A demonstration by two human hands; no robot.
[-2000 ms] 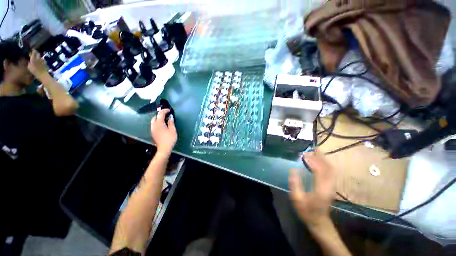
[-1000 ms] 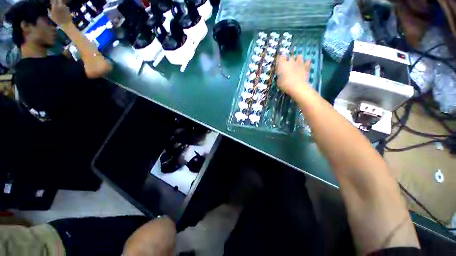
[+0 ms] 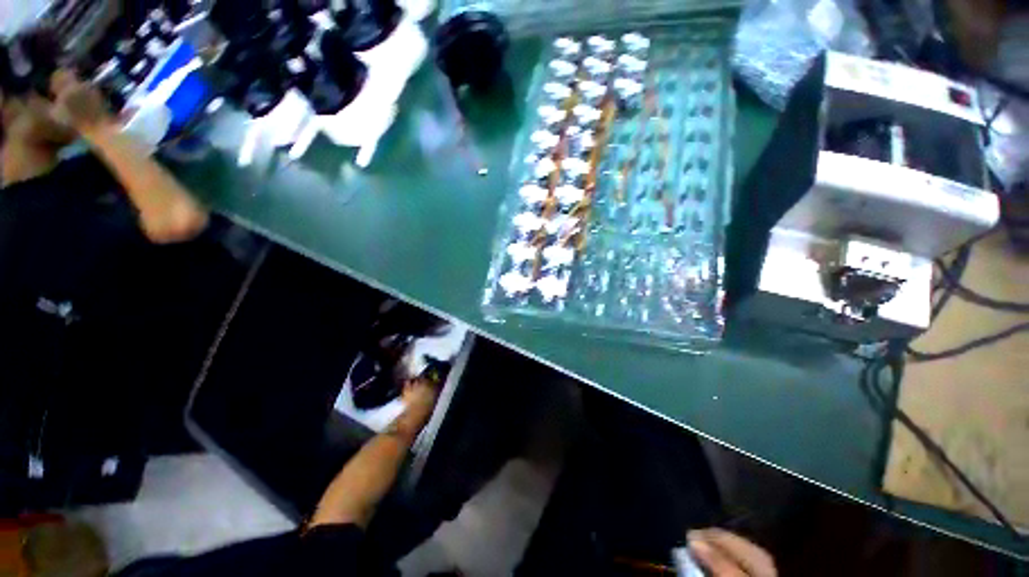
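My left hand [image 3: 420,397] reaches down into the black parts bin [image 3: 226,338], at the black housings [image 3: 376,374] on a white sheet. Its fingers are small and blurred, so its grip cannot be told. My right hand [image 3: 736,555] is cut off by the bottom edge, below the bench. It holds a small silver-white motor [image 3: 685,560], partly hidden, with a thin orange wire beside it. The blister tray [image 3: 615,265] on the green bench has silver-white motors in its left rows.
A black round housing [image 3: 472,51] stands behind the tray's left side. White stands with black units [image 3: 378,101] are at the back left. The screw feeder [image 3: 903,192], cables [image 3: 970,327] and cardboard [image 3: 959,417] are at right. Another person [image 3: 102,259] sits at left.
My right hand has left the tray and come down to the bottom edge with a motor. My left hand has reached into the parts bin. The view has shifted slightly.
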